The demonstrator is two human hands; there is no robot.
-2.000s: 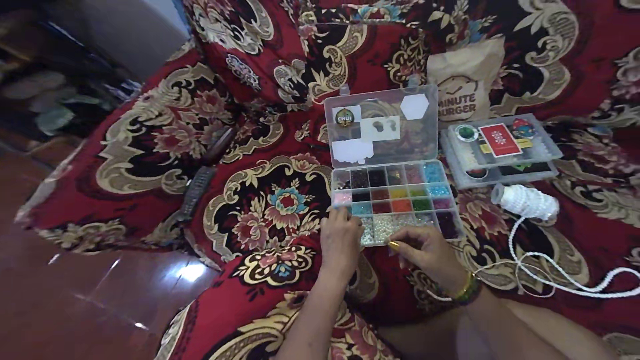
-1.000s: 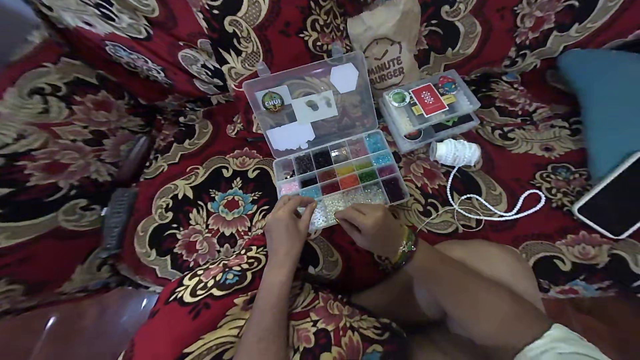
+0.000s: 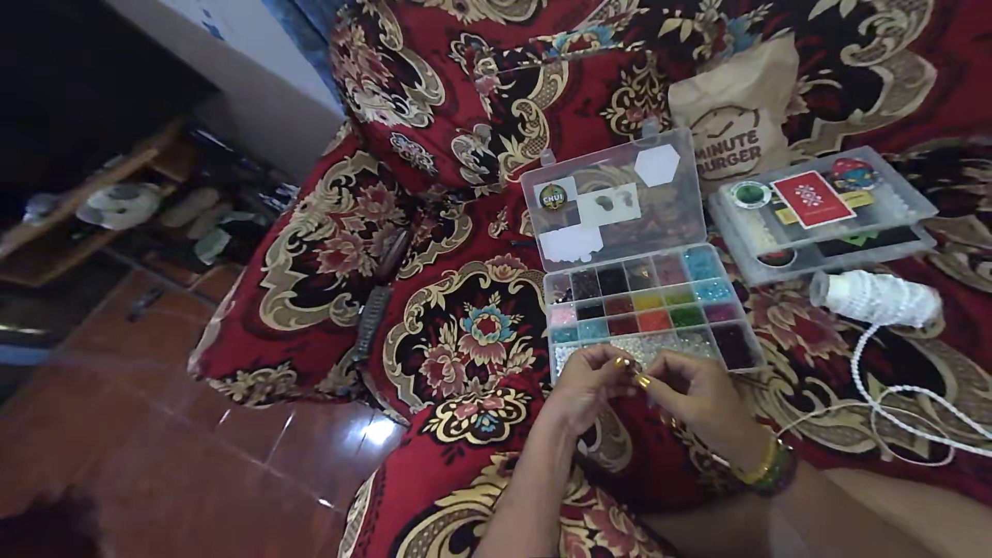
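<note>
An open clear plastic bead organizer (image 3: pixel 552 310) lies on the floral sofa, its compartments filled with beads of many colours and its lid raised at the back. My left hand (image 3: pixel 593 384) and my right hand (image 3: pixel 686 391) meet at the box's front edge, over the pale beads. Thumbs and fingertips are pinched close together on both hands; whatever is between them is too small to make out. Yellow bracelets circle my right wrist. A thin cord (image 3: pixel 821 411) runs from near that wrist towards a spool of white beaded strand (image 3: pixel 883 298) on the right.
Stacked clear plastic cases (image 3: pixel 821 256) with a red card (image 3: pixel 814 199) on top lie at the right. Behind them stands a brown paper bag (image 3: pixel 736 116). A dark remote control (image 3: pixel 373 322) rests at the sofa's left edge. A wooden shelf (image 3: pixel 85 225) is further left.
My hands were apart over the front compartments; now their fingertips meet at the box's front edge. The view has swung left since one second ago.
</note>
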